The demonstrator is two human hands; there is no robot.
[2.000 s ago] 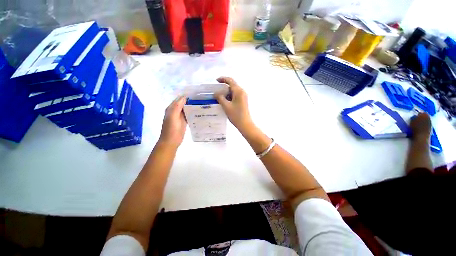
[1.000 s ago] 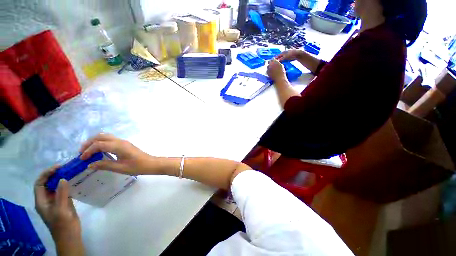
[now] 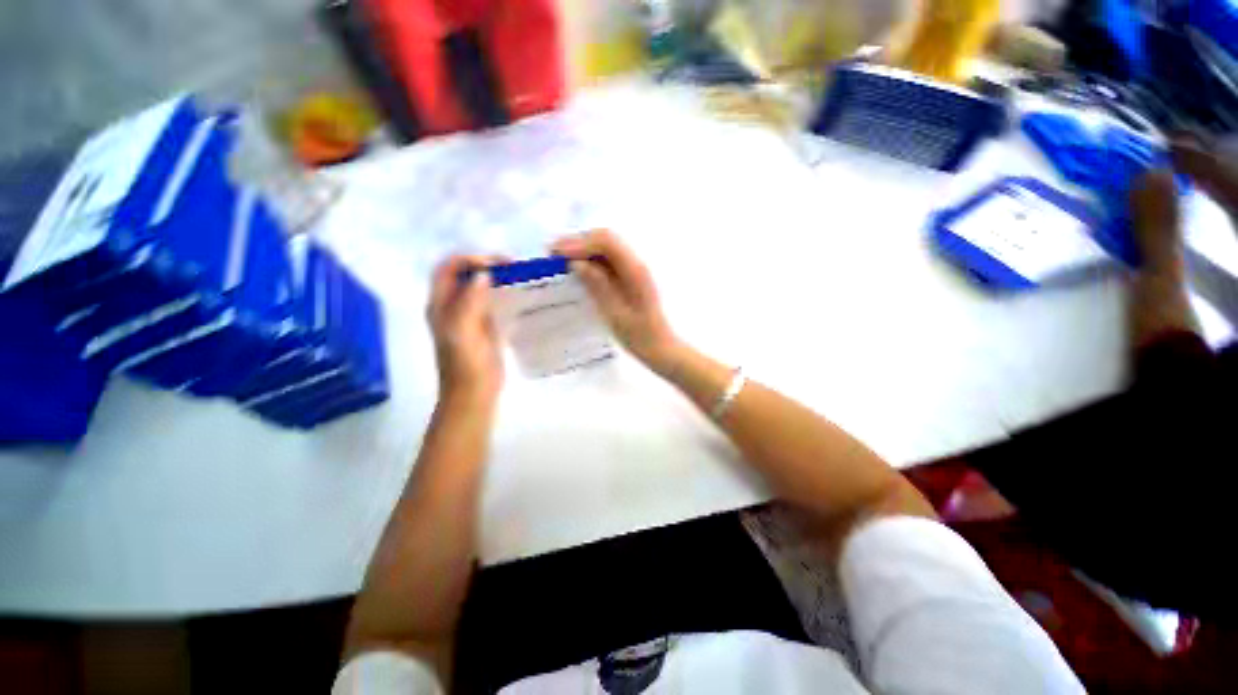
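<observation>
A flat white cable box (image 3: 557, 330) with small print on the face towards me stands out from the table in front of me. Its top end shows as a dark blue strip. My left hand (image 3: 466, 326) holds its left top corner. My right hand (image 3: 625, 299) holds its right top corner, with the fingers at the blue strip. No raised flap shows. The frame is blurred, so the fingertips are not sharp.
A leaning stack of blue-edged boxes (image 3: 245, 272) is at left. A red bag (image 3: 469, 61) and orange tape roll (image 3: 326, 129) are at the back. A dark blue box (image 3: 907, 116) stands right of centre. At right, a person's hand (image 3: 1157, 245) is beside an open box (image 3: 1021, 234).
The white flap raised two seconds ago is down, and the blue end shows closed. The view swung right a second ago and is back over the box. The neighbour's hand has moved up.
</observation>
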